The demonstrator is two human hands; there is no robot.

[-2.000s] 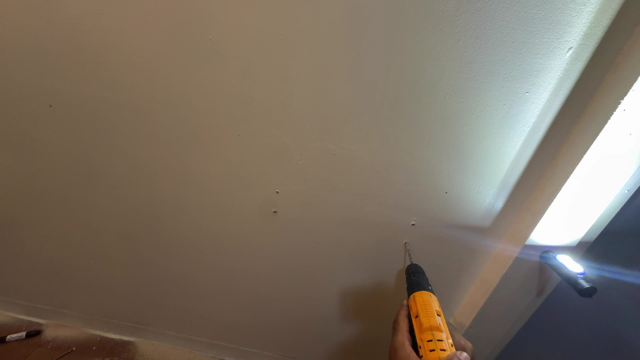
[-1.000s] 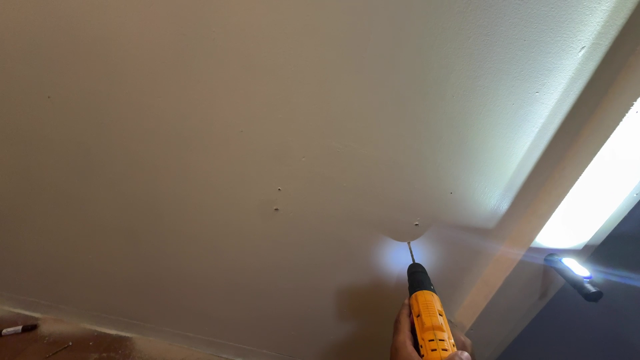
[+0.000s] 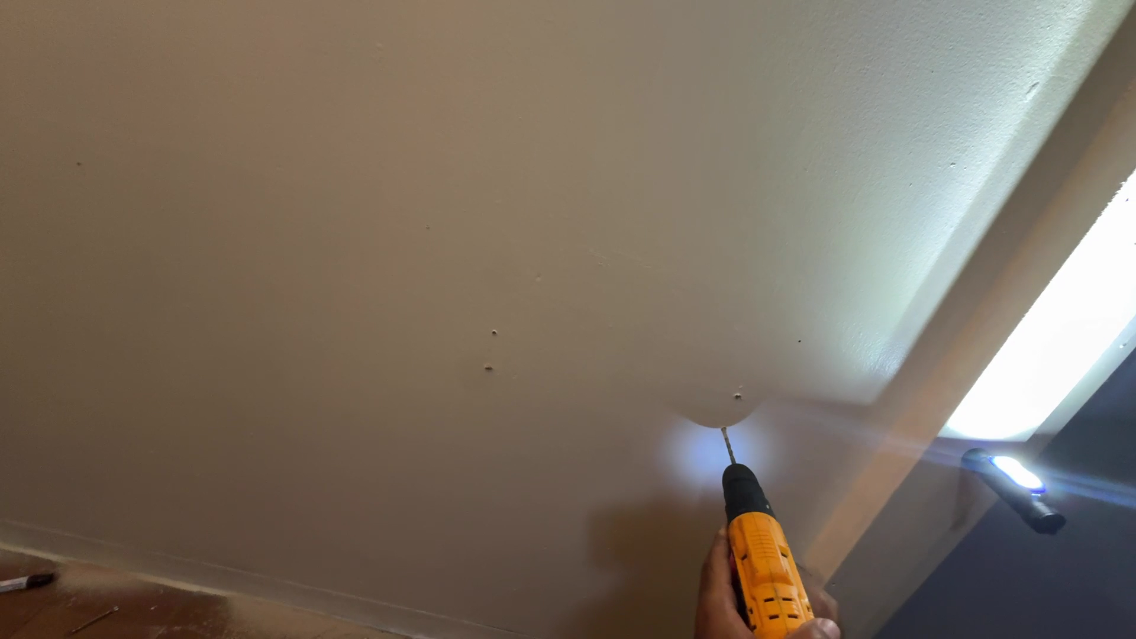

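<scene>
At the lower right a yellow and black cordless drill [image 3: 770,568] points up the painted wall [image 3: 355,355]. The tip of its drill bit [image 3: 729,445] meets the wall just below a small hole [image 3: 737,396]. My right hand [image 3: 821,611] appears shut on the drill, largely hidden behind its body. Fingers also show along the drill's left side; whether these belong to my left hand cannot be told. The drill's lamp casts a bluish glow around the bit. Two small holes [image 3: 491,350] are in the wall to the left.
A lit work light [image 3: 1016,488] juts out at the right, near the brightly lit frame or ledge. A dark marker or brush [image 3: 31,582] and a thin nail or bit [image 3: 94,619] lie on the dusty brown surface at the lower left.
The drill's lamp has come on since the oldest frame, lighting the wall around the bit. The hand and drill stay in nearly the same place.
</scene>
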